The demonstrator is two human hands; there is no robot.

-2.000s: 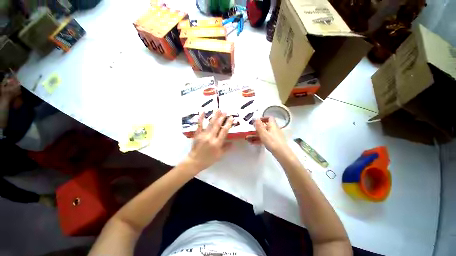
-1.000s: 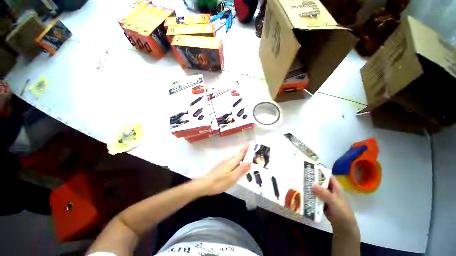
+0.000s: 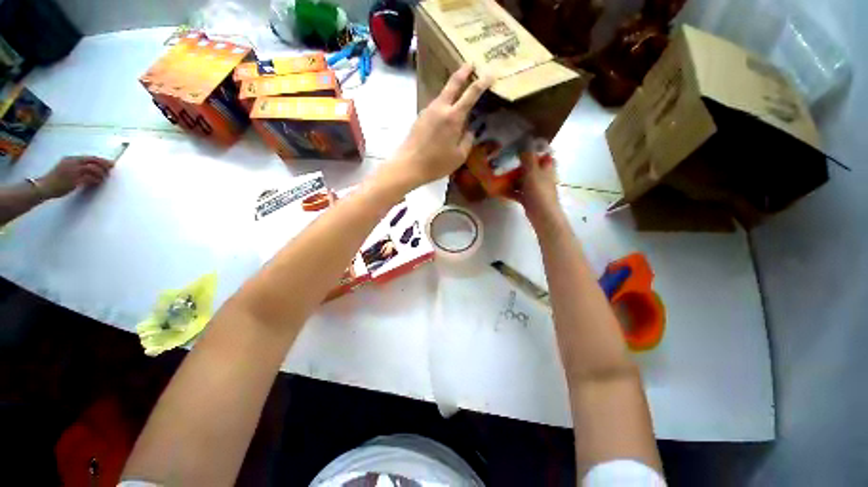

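A brown cardboard carton [image 3: 495, 43] stands on its side with its opening towards me. A product box [image 3: 497, 164] with orange and white faces is at the opening, blurred. My right hand [image 3: 537, 177] grips its right end. My left hand [image 3: 441, 128] is at the carton's left opening edge, fingers raised and apart; whether it touches the carton is unclear. White-faced product boxes [image 3: 398, 233] lie on the table, partly hidden by my left forearm. A pale tape roll [image 3: 455, 231] lies flat beside them.
Orange product boxes [image 3: 309, 125] stand at the back left. A second open carton [image 3: 657, 114] is at the right. An orange and blue tape dispenser [image 3: 636, 302], a slim utility knife [image 3: 520, 282] and a yellow wrapper [image 3: 178, 314] lie on the table. Another person's hand [image 3: 76, 175] holds a thin stick at left.
Both hands have moved from the table's front edge up to the carton, with a box in my right hand. The view has shifted right. Another person's hand has reached in at left.
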